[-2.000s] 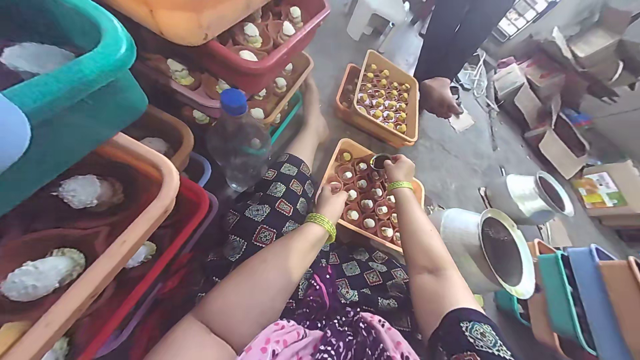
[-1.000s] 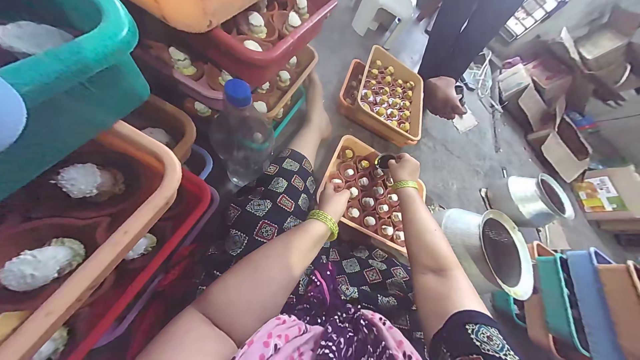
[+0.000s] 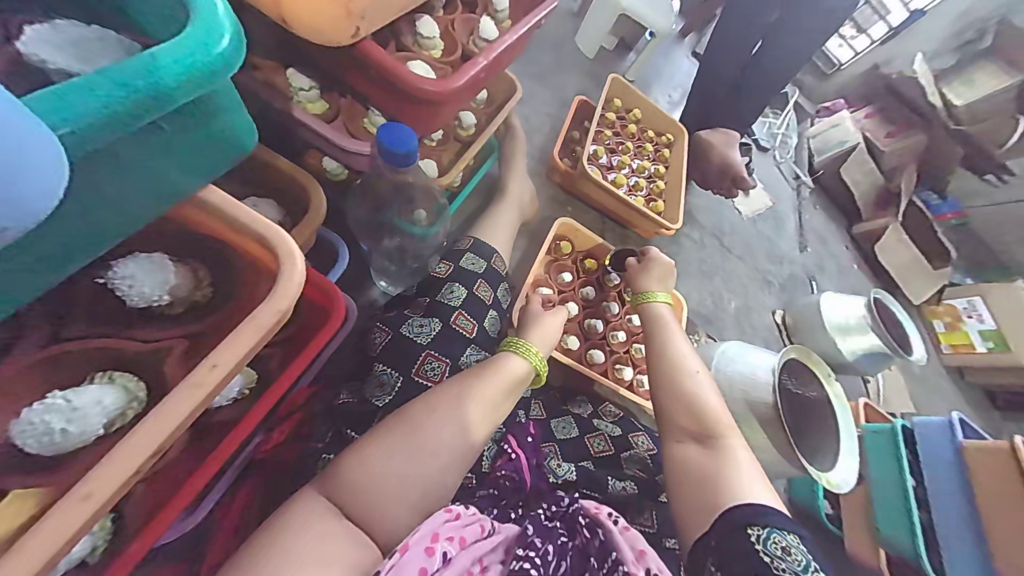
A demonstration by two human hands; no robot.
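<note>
An orange plastic tray (image 3: pixel 536 260) rests by my lap, filled with rows of small brown clay cups (image 3: pixel 594 326). Most cups hold a white-topped piece; a couple near the far end have yellow-brown tops. My right hand (image 3: pixel 650 272) grips a small dark round bowl (image 3: pixel 620 260) over the tray's far right part. My left hand (image 3: pixel 542 320) is over the tray's left side, its fingertips together at a white-topped piece; whether they hold it cannot be told. Green bangles circle both wrists.
Stacked tubs with larger white-topped pieces stand left, beside a blue-capped plastic bottle (image 3: pixel 400 208). Beyond the tray are two stacked orange trays (image 3: pixel 680 176) and a standing person's hand (image 3: pixel 720 162). Metal pots (image 3: pixel 740 392), nested tubs (image 3: pixel 896 480) and cardboard boxes (image 3: pixel 980 324) lie right.
Both hands have shifted slightly over the tray, the dark bowl staying in my right hand. A second cup near the far end now shows a yellow-brown top.
</note>
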